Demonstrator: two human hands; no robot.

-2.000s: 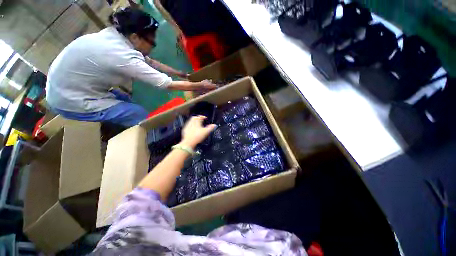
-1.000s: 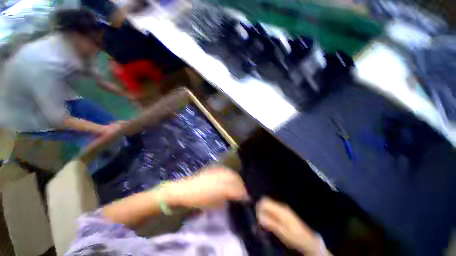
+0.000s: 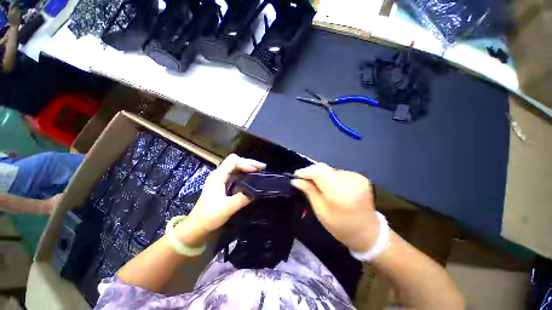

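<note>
A black plastic housing [image 3: 261, 227] is held end-up over the lap, its narrow end near the bench edge. My left hand [image 3: 227, 187] grips the left side of that end, thumb and fingers around it. My right hand [image 3: 336, 203] pinches the right corner of the same end with thumb and fingertips. Whether a small part is between the right fingertips cannot be told. Long-nose pliers [image 3: 336, 109] with blue handles lie spread on the black mat [image 3: 448, 151]. A heap of small black parts [image 3: 396, 82] lies behind them.
An open carton [image 3: 51, 227] of wrapped black housings [image 3: 136, 194] stands at the left. Black housings [image 3: 260, 60] stand in a row on the white bench top [image 3: 212, 91]. A clear plastic bag [image 3: 445, 18] lies at the far edge. Another person's arm [image 3: 30, 204] reaches to the carton.
My left hand has left the carton and holds a housing over the lap with my right hand. The view has turned right towards the bench and mat.
</note>
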